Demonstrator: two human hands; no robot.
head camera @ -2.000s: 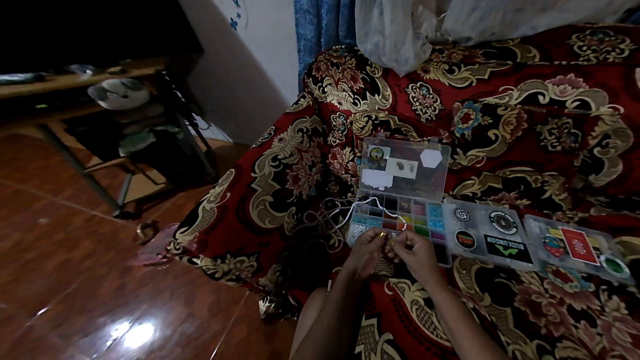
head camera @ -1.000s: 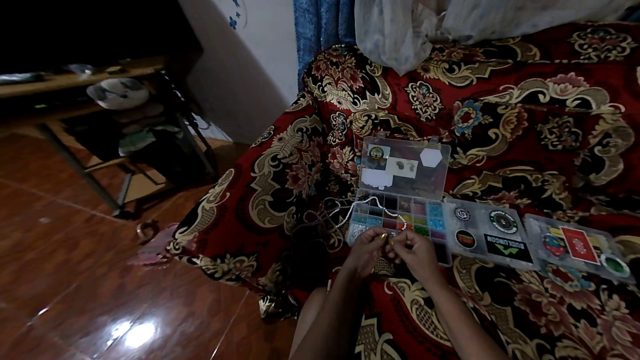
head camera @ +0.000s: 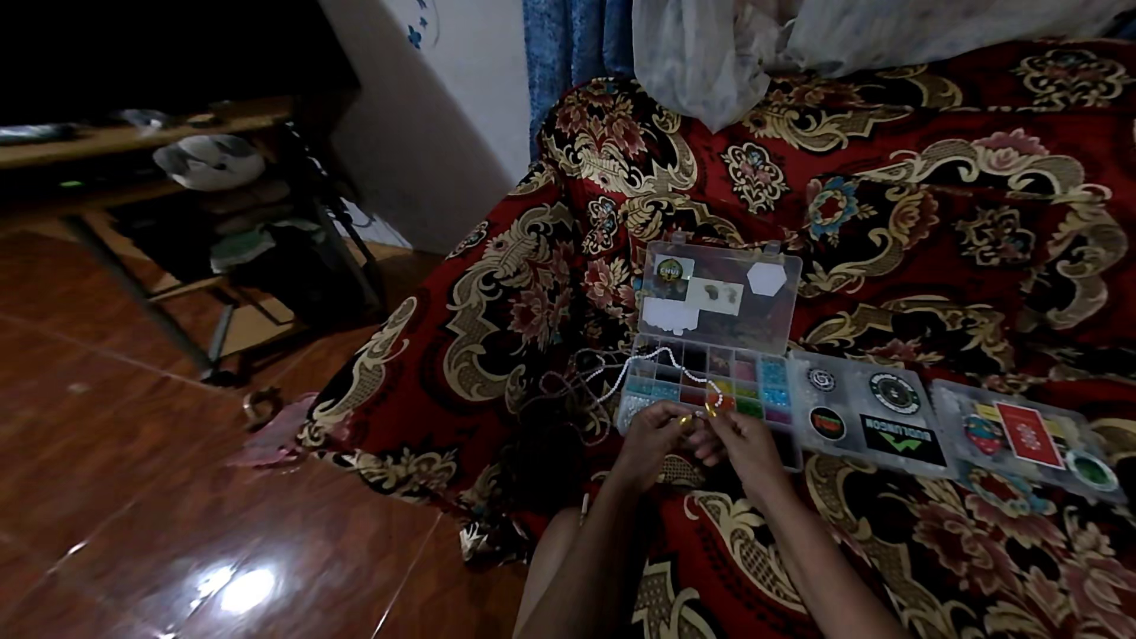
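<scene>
My left hand [head camera: 655, 437] and my right hand [head camera: 741, 441] meet at the fingertips over the near edge of an open compartment box of beads [head camera: 748, 407]. Between them they pinch one end of a white bead strand [head camera: 660, 352], which arcs back over the compartments to the left. The small piece right at the fingertips is too small to make out. Loose pinkish cord [head camera: 568, 383] lies in loops beside the box, on the left. Yellow polish shows on some nails. The box's clear lid [head camera: 721, 297] stands raised behind, with stickers on it.
Two closed clear plastic cases with stickers, a nearer one [head camera: 856, 448] and a farther one [head camera: 985, 461], lie right of the bead box on the patterned sofa cover [head camera: 497, 293]. A wooden stand [head camera: 222, 302] is at the left, and a pink cloth [head camera: 282, 435] lies on the tiled floor.
</scene>
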